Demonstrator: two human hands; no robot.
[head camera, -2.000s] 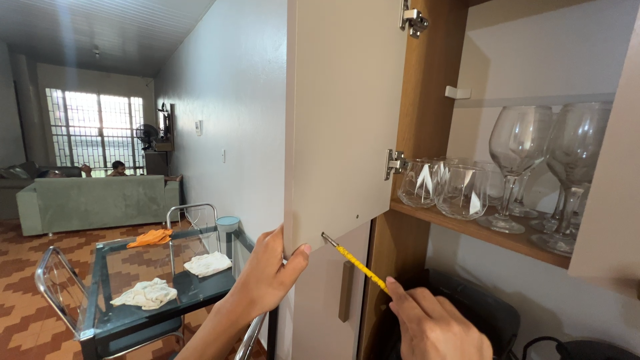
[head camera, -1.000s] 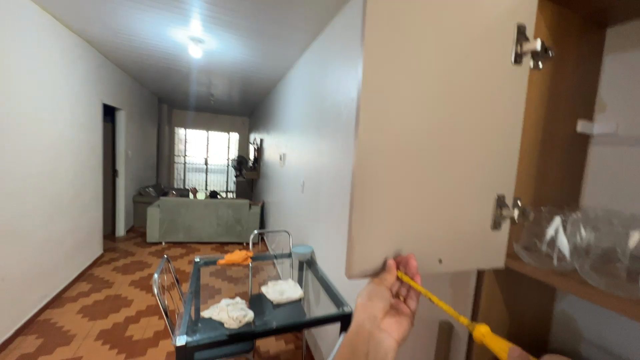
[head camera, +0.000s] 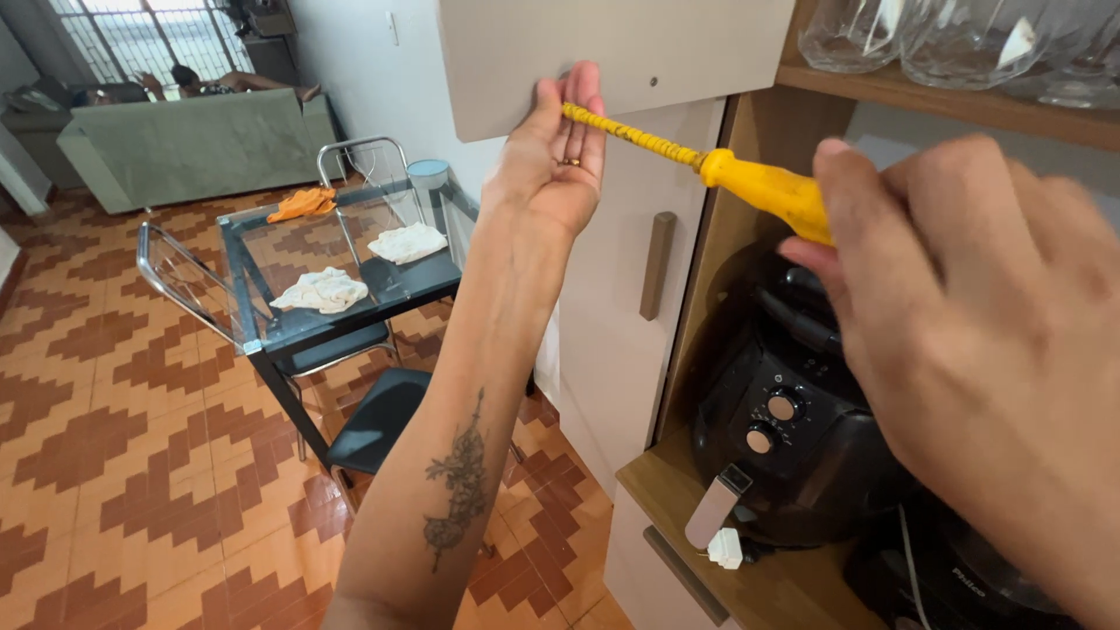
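Note:
A screwdriver (head camera: 770, 188) with a yellow handle and a yellow-wrapped shaft is held by its handle in my right hand (head camera: 980, 289). Its shaft slants up and left to my left hand (head camera: 560, 140), whose fingers are at the tip end, against the lower edge of the open beige cabinet door (head camera: 604, 44). The tip is hidden by the fingers, so what lies under it cannot be seen. A small hole or screw (head camera: 654, 81) shows in the door to the right of those fingers.
Glasses (head camera: 971, 44) stand on the wooden shelf (head camera: 927, 96) at upper right. Below is a black air fryer (head camera: 787, 420). A glass table (head camera: 350, 302) with cloths (head camera: 324, 290) and metal chairs stands at left. Beyond it, a person (head camera: 197, 83) is on a sofa (head camera: 197, 157).
My left hand has turned from the door's lower corner to palm-up fingers at the screwdriver's tip end. The view has swung left, then down.

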